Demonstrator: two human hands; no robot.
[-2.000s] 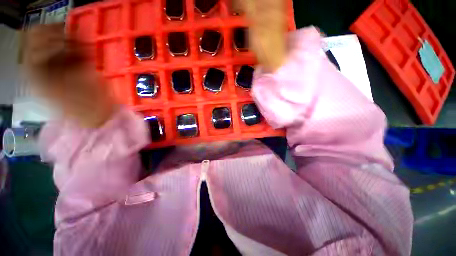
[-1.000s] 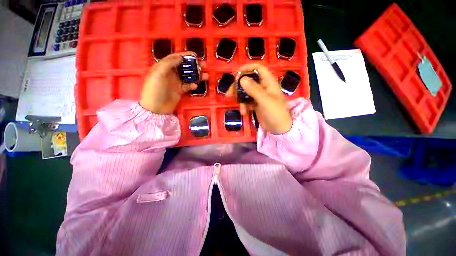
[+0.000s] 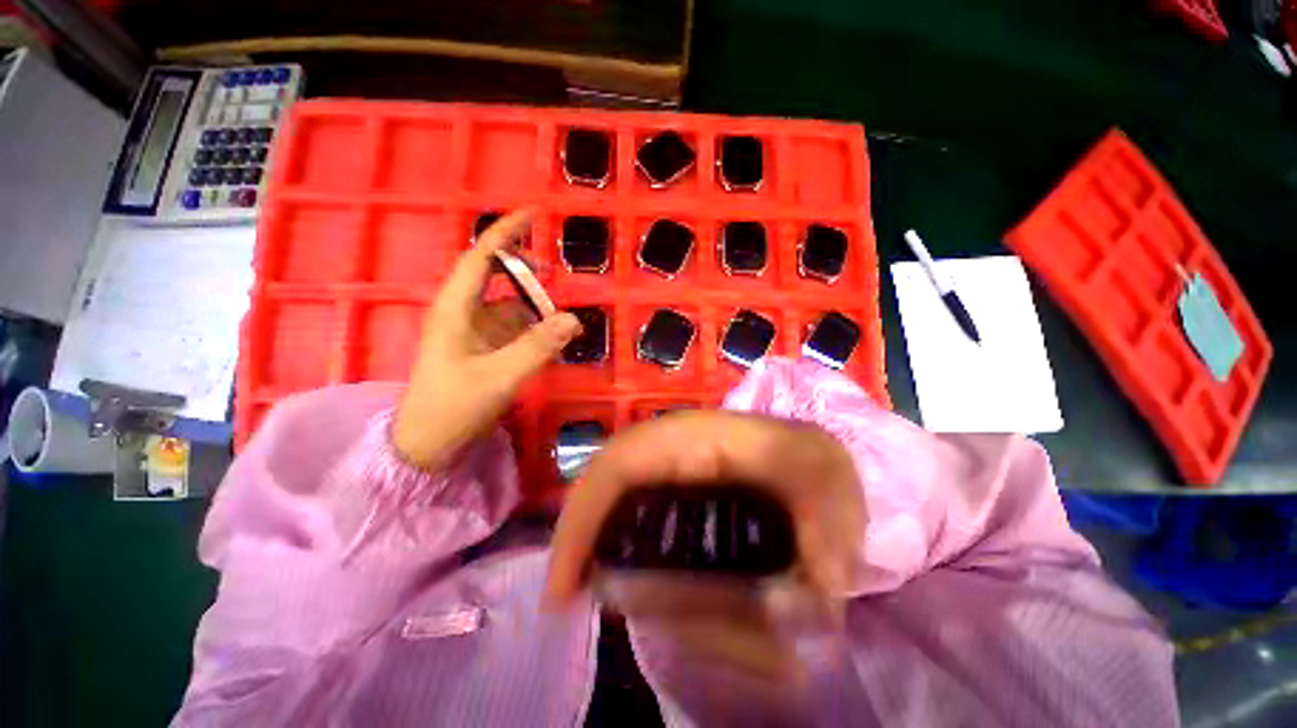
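My left hand holds a smartwatch unit edge-on between thumb and fingers over the left part of the red compartment tray. My right hand is blurred and raised close to the camera. It holds another smartwatch unit, its dark face towards me with pale marks on it. Several dark-faced watch units lie in the middle and right pockets, some turned askew. My right hand and sleeve hide part of the tray's bottom row.
A calculator, a lined sheet under a metal clip and a white roll are at left. A marker pen lies on white paper at right. Beyond is a second red tray with a pale blue-green tag.
My right hand has risen from the tray towards the camera with its watch unit. The unit in my left hand has turned edge-on. The view has shifted, showing more beyond the tray.
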